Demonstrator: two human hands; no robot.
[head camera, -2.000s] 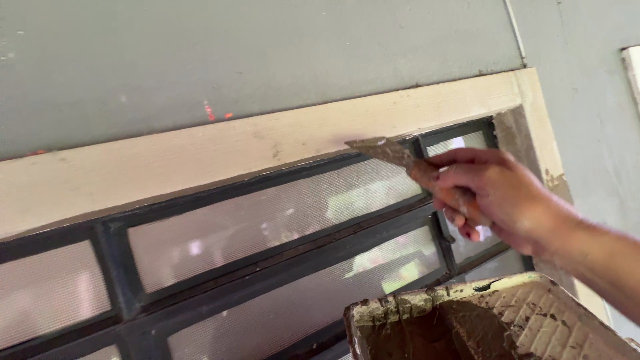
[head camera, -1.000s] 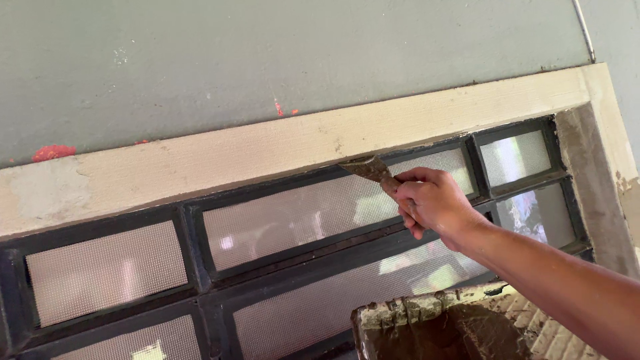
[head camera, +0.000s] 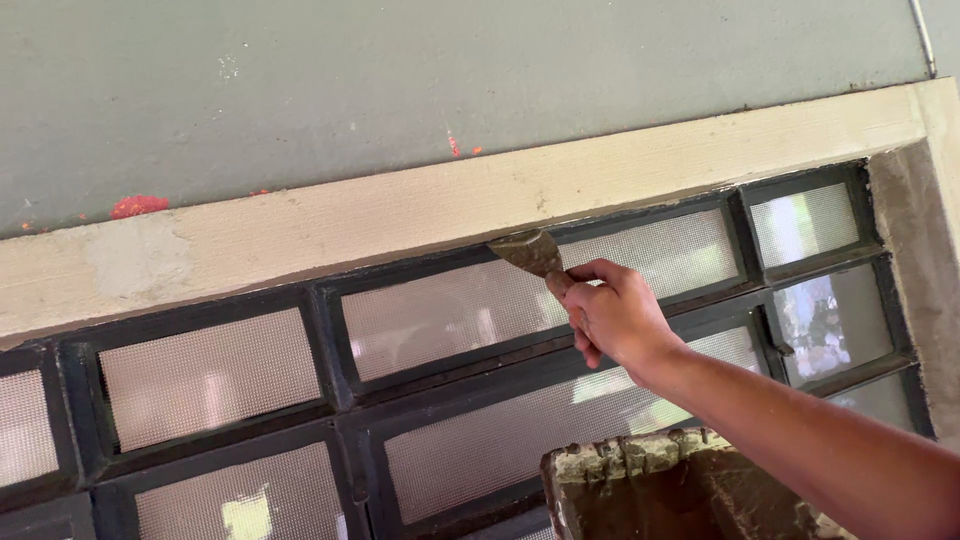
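Note:
My right hand (head camera: 615, 311) grips the handle of a putty knife (head camera: 529, 253) smeared with brownish material. The blade lies at the lower edge of a cream-coloured lintel band (head camera: 360, 214), where the band meets the dark window frame (head camera: 322, 352). A crusted tray (head camera: 622, 457) holding brown material stands below my right forearm, partly hidden by it. My left hand is not in view.
Textured glass panes (head camera: 210, 375) fill the dark frame. Above the band is a grey-green wall (head camera: 337, 75) with a red patch (head camera: 140, 206) and small orange marks. A thin pipe (head camera: 924, 37) runs down at the upper right, above the corner of the surround.
The putty knife has gone from the face of the cream band to its lower edge, still in my right hand. The view has shifted left.

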